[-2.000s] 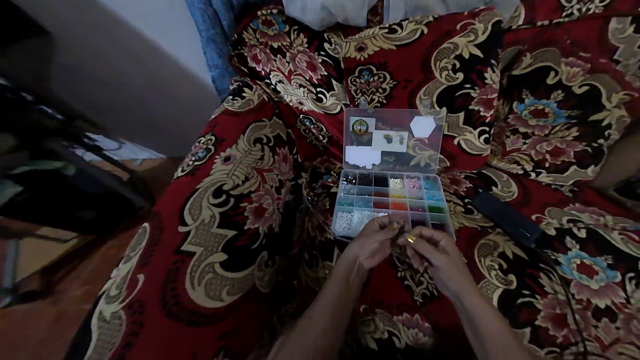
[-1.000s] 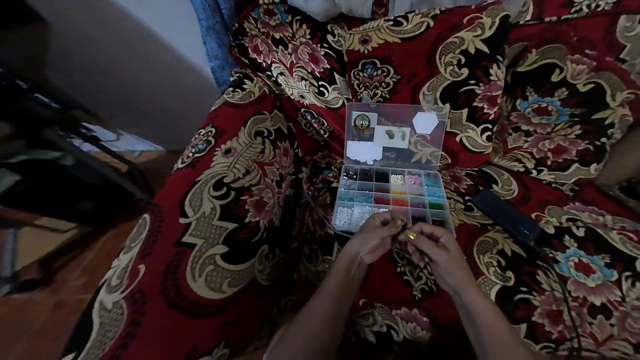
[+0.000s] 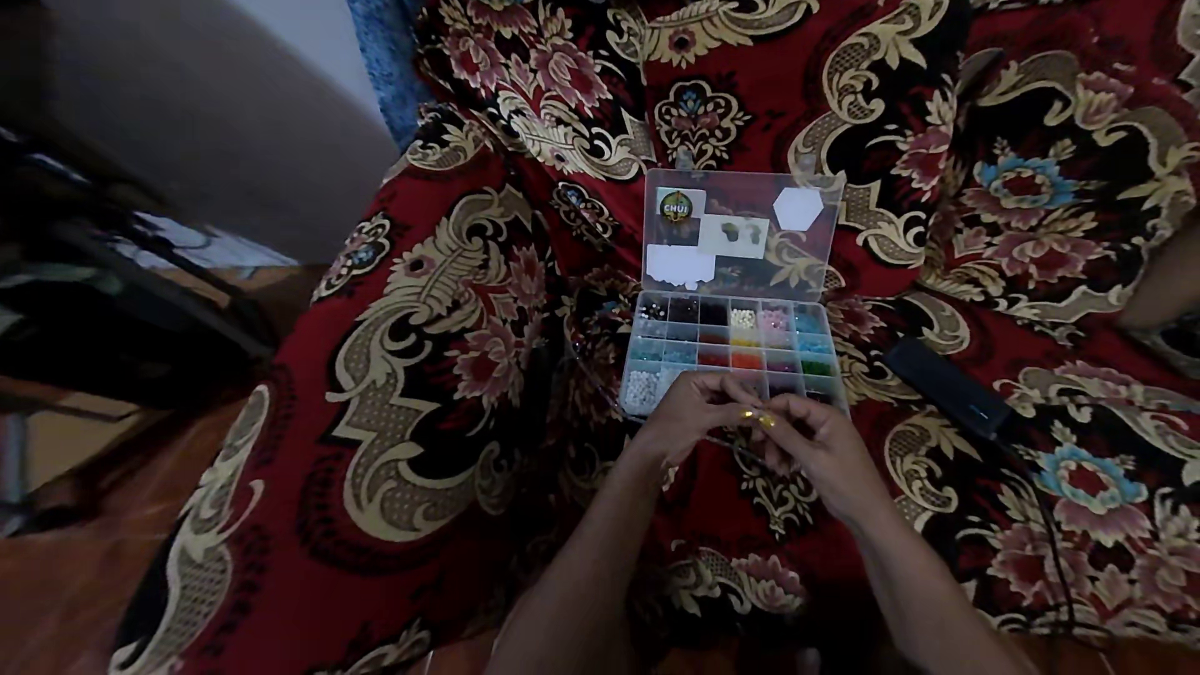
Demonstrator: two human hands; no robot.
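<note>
A clear plastic bead organizer box [image 3: 714, 359] lies on the patterned cloth with its lid [image 3: 741, 230] raised and leaning back. Its compartments hold small beads: white [image 3: 641, 389], orange, pink, blue, green and dark ones. Just over the box's near edge, my left hand [image 3: 698, 411] and my right hand [image 3: 814, 441] meet at the fingertips, thumbs and forefingers pinched. Gold-coloured nails show on the thumbs. Whatever lies between the fingertips is too small to make out. A thin dark strand [image 3: 736, 445] seems to run below the hands.
A red, black and cream floral cloth [image 3: 450, 356] covers the seat. To the right of the box lies a black power adapter or similar device [image 3: 949, 386] with a cable. Part of a person's limb [image 3: 1162, 281] shows at the right edge. Dark metal framework [image 3: 141, 262] stands at the left.
</note>
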